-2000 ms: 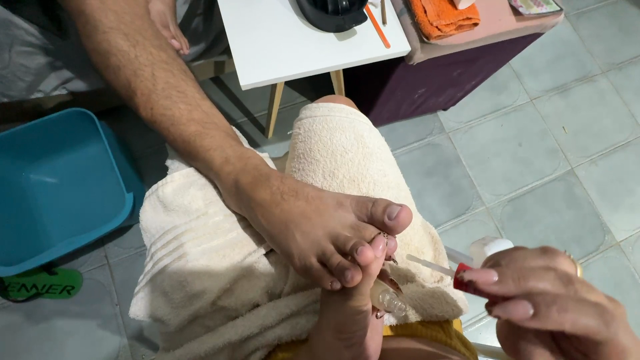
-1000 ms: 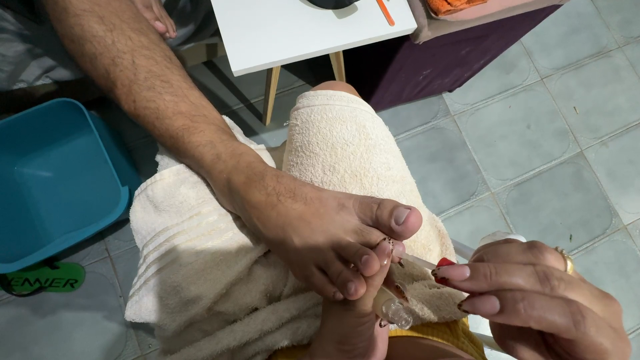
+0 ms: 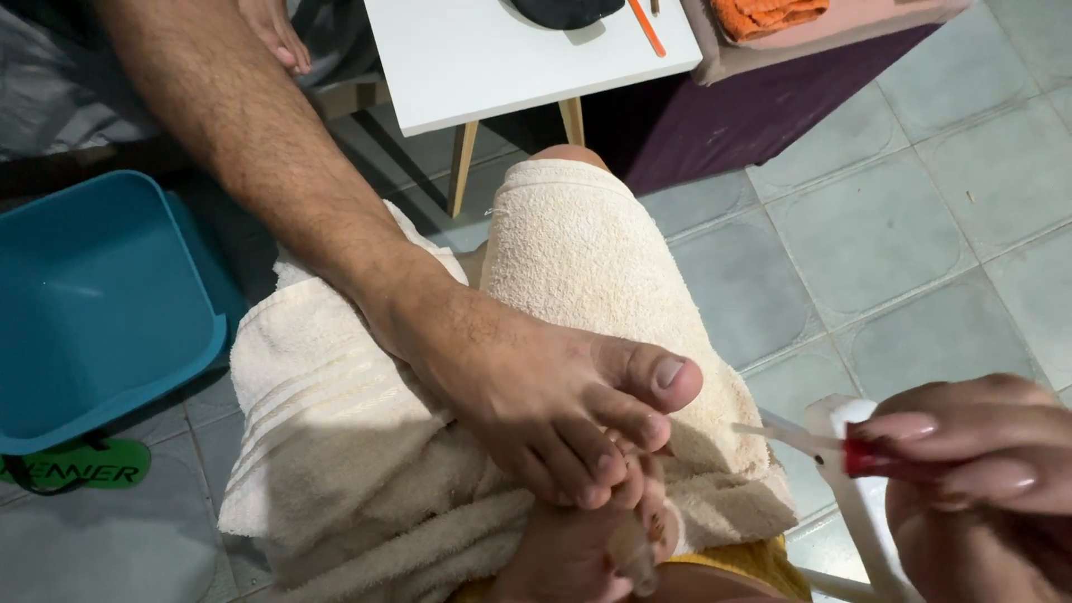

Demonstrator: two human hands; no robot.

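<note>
Another person's bare foot [image 3: 502, 352] rests on a cream towel [image 3: 586, 251] spread over my lap. Below its toes, my left hand [image 3: 586, 536] touches the smaller toes with its fingers and holds a small clear glass bottle [image 3: 632, 557], partly hidden by the fingers. At the lower right, my right hand [image 3: 980, 469] pinches the red cap of a nail polish brush [image 3: 888, 456]. The brush's thin pale stem points left toward the toes, apart from them, with its tip over the edge of the towel.
A white table [image 3: 536, 75] with a black object and an orange stick stands ahead. Beside it, an orange cloth [image 3: 766, 17] lies on a pink-topped surface. A teal basin [image 3: 92, 310] is at the left, above a green sandal [image 3: 92, 463] on the tiled floor. The person's other foot shows at upper left.
My right hand has drawn the brush away to the right from the toes, where its tip was one second ago. The foot stays on the towel, with my left hand still at the toes.
</note>
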